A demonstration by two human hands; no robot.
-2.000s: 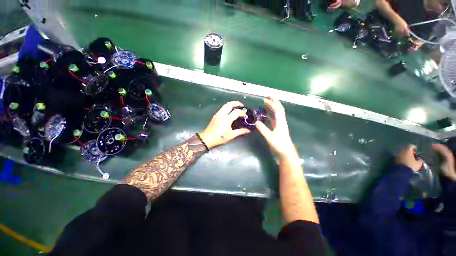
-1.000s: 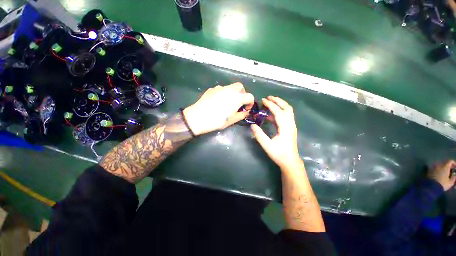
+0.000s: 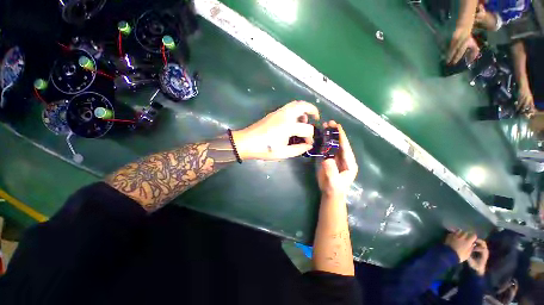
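My left hand (image 3: 277, 132) and my right hand (image 3: 338, 164) hold a small black assembly (image 3: 324, 142) between them above the dark green mat. My left fingers curl over its left side. My right thumb and fingers grip its right side, where shiny metal and a bit of red show. Its covered parts are hidden by my fingers. At the upper left lies a pile of wired sub-assemblies (image 3: 89, 114), black round parts with red wires and green-tipped parts. A round circuit board (image 3: 178, 82) lies at the pile's right edge.
A pale metal strip (image 3: 325, 80) runs diagonally beyond my hands. Co-workers' hands (image 3: 462, 44) work over dark parts at the upper right. Another person's hands (image 3: 468, 245) are at the lower right. A small pale bit (image 3: 379, 35) lies on the green line.
The view has turned and shifted, so the strip slopes more steeply and the black can has left the picture. Both hands still hold the black assembly, now showing more of its metal side.
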